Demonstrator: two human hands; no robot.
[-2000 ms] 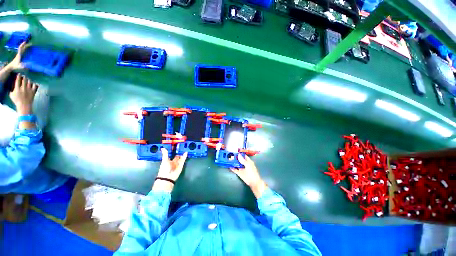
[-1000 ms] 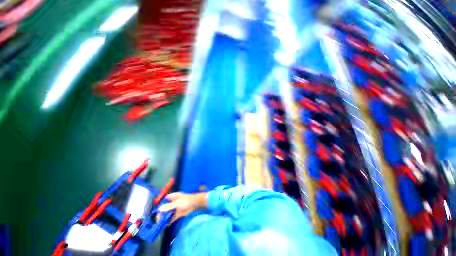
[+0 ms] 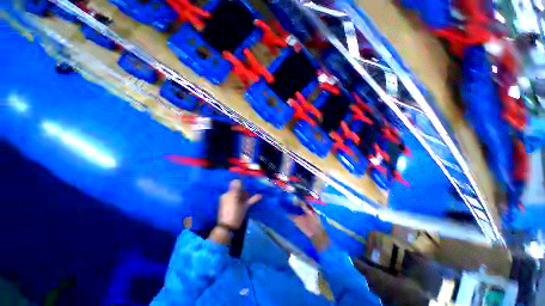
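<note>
Several clamped devices (image 3: 222, 146), blue with dark screens and red clamps on their long sides, are held side by side in front of the rack's lower shelf. My left hand (image 3: 232, 209) is at the near end of the leftmost one. My right hand (image 3: 308, 221) is at the near end at the right of the group. Both hands are blurred, and the fingertips are partly lost against the blue bodies.
A wire rack (image 3: 370, 210) slants across the view. Its cardboard-lined shelf (image 3: 230, 98) bears a row of clamped devices (image 3: 281, 89). Another shelf with devices is at the upper right. Cardboard boxes (image 3: 388, 250) stand at the lower right. Blue floor (image 3: 89, 179) lies at the left.
The view has turned from the green bench and red clamp pile to the rack. The held group of clamped devices has moved from the bench to the rack's lower shelf area.
</note>
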